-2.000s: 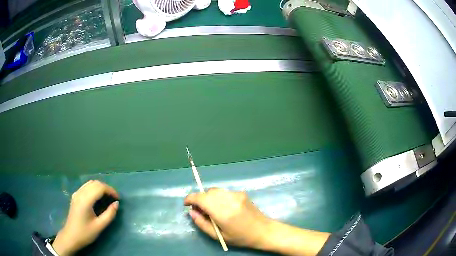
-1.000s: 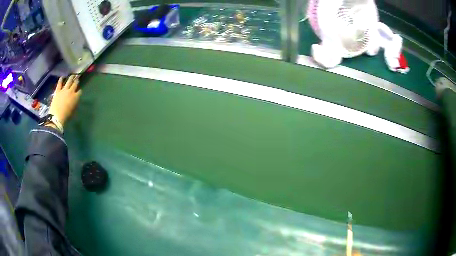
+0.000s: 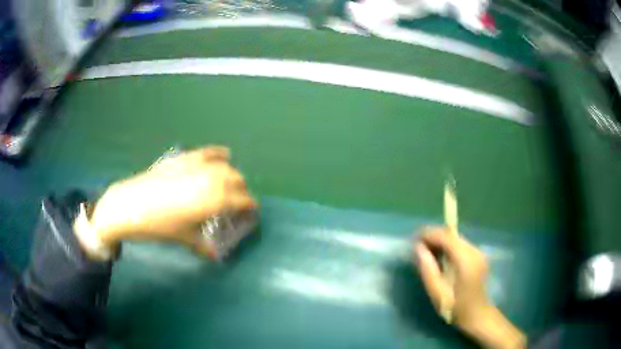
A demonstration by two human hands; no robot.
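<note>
My left hand (image 3: pixel 177 198) is over the near edge of the green belt, back of the hand up, fingers closed around a greyish plate (image 3: pixel 230 230). Only part of the plate shows below the fingers, with a bit at the back of the hand; the rest is hidden and the view is blurred. My right hand (image 3: pixel 459 272) holds a fine brush (image 3: pixel 450 204) like a pen, its tip pointing up and away over the belt. The brush touches no plate.
The green conveyor belt (image 3: pixel 306 143) crosses the view, with a pale metal rail (image 3: pixel 293 67) along its far side. The shiny blue-green mat (image 3: pixel 327 272) lies in front. A plush toy (image 3: pixel 408 12) is at the back. The side conveyor (image 3: pixel 585 157) is at right, blurred.
My left hand has come back from the machine at the far left and now holds a plate. My right hand with the brush is back in view. The camera has turned left, then partly back.
</note>
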